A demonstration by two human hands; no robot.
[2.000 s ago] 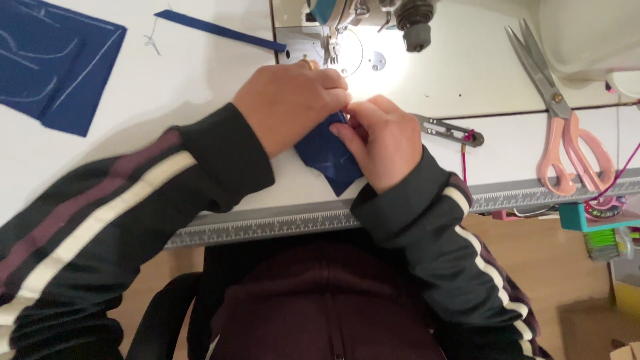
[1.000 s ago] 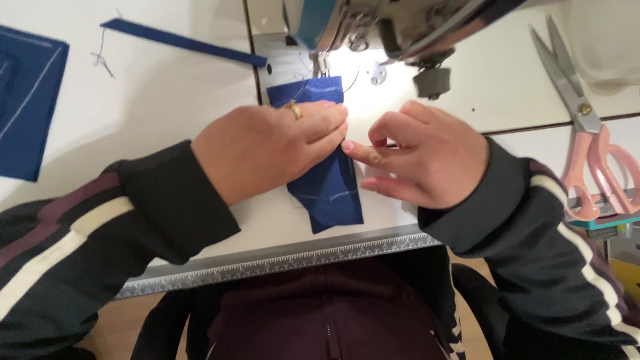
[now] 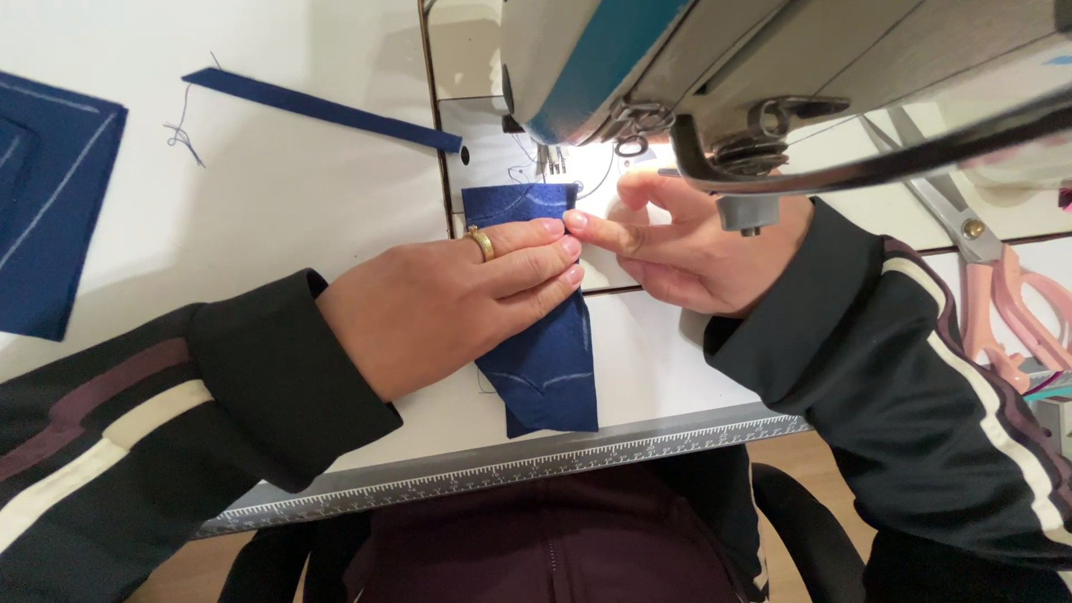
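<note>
A blue fabric piece (image 3: pixel 544 394) with chalk lines lies on the table, its upper edge just in front of the needle area of a sewing machine (image 3: pixel 620 59). Across its middle, my left hand (image 3: pixel 452 285), with a ring on one finger, lies with fingers flat on the cloth. The fingertips press near the right edge. My right hand (image 3: pixel 687 243) touches that edge with its extended index finger, close to the left fingertips; its other fingers are bent, holding nothing visible. The machine's arm partly covers the right hand.
A narrow blue strip (image 3: pixel 327 109) with loose thread lies left of the machine bed. Further left is a larger chalk-marked blue cloth (image 3: pixel 59 209). Pink-handled scissors (image 3: pixel 988 260) lie at the right. A measuring scale (image 3: pixel 502 462) runs along the table's front edge.
Two seconds ago both hands were pinched together over the cloth near the needle area; since then the right hand has opened. The cloth now lies flatter under the left hand. The view has shifted.
</note>
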